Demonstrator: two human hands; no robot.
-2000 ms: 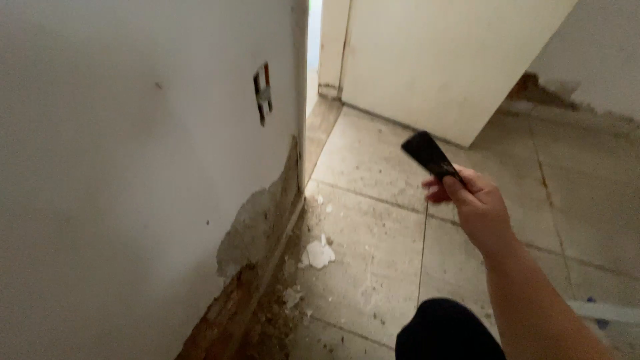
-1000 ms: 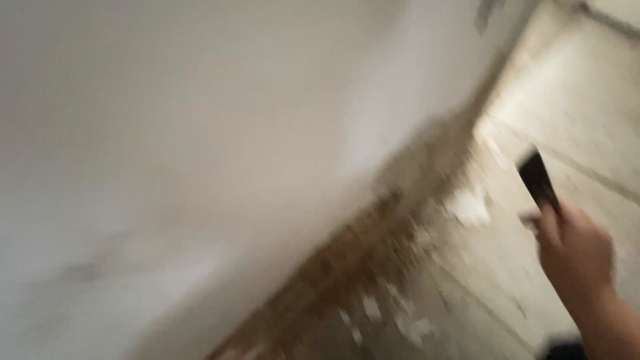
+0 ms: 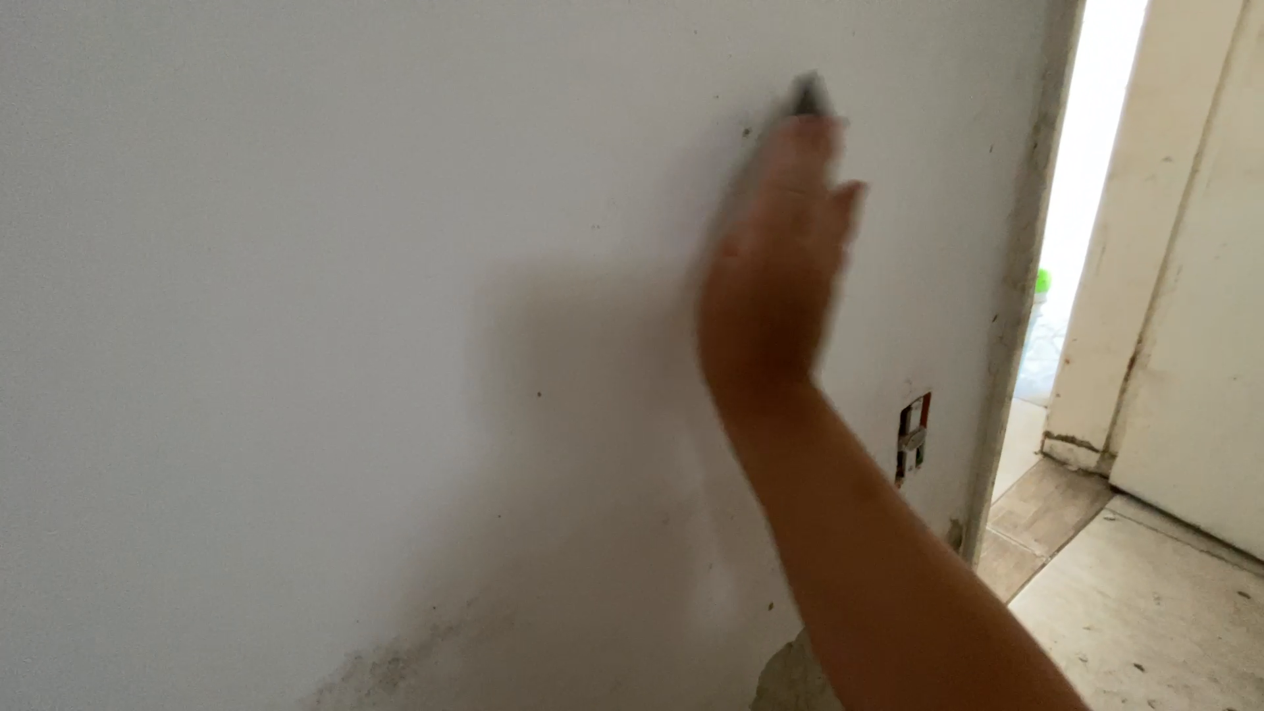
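Observation:
My right hand [image 3: 780, 257] is raised against the white painted wall [image 3: 395, 296], right of the middle of the view. It is blurred and holds a dark, flat tool [image 3: 810, 96], perhaps a scraper, whose tip points up past the fingers; most of the tool is hidden by the hand. Small dark specks dot the wall around the hand, and a soft shadow falls to its left. My left hand is not in view.
A wall box opening [image 3: 913, 437] with a metal bracket sits right of my forearm. Farther right are a doorway edge, a cream door [image 3: 1200, 296] and a dirty tiled floor [image 3: 1145, 612]. Grey staining [image 3: 385, 667] and bare plaster [image 3: 785, 676] mark the lower wall.
My right hand with the dark tool has gone from above the floor up to the wall. The view has swung up from the floor debris.

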